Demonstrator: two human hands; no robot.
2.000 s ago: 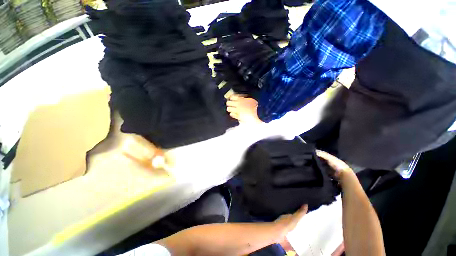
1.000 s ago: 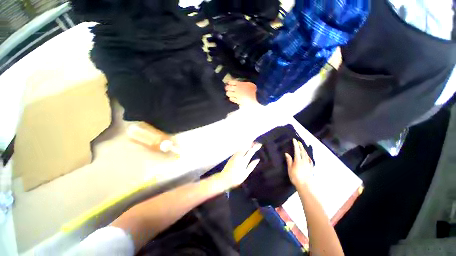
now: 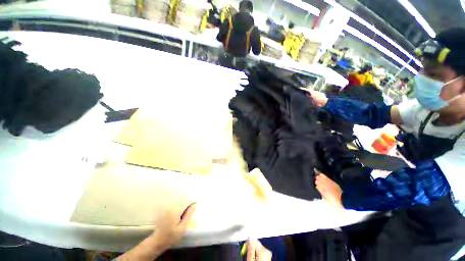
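Note:
My left hand [image 3: 172, 224] is blurred over the front of the tan-papered table [image 3: 132, 199], thumb apart from the fingers, with nothing seen in it. My right hand [image 3: 257, 251] is low at the bottom edge, partly cut off, with a small yellow patch by a finger; what it holds cannot be told. A flat tan card sheet [image 3: 173, 137] lies beyond my left hand. A large heap of black fabric pieces [image 3: 275, 132] lies right of the card. A small amber object, perhaps a glue bottle [image 3: 259, 183], lies at the heap's near left side.
Another black heap [image 3: 51, 97] lies at the far left. A masked neighbour in blue plaid sleeve covers [image 3: 403, 186] sits at the right, one hand [image 3: 329, 189] beside the large heap. An orange-red cup [image 3: 383, 142] stands near them. A person [image 3: 238, 33] is beyond the table.
The view has swung up and left. My hands were on a black fabric piece over a white board; now my left hand is over the table and my right hand is low at the edge.

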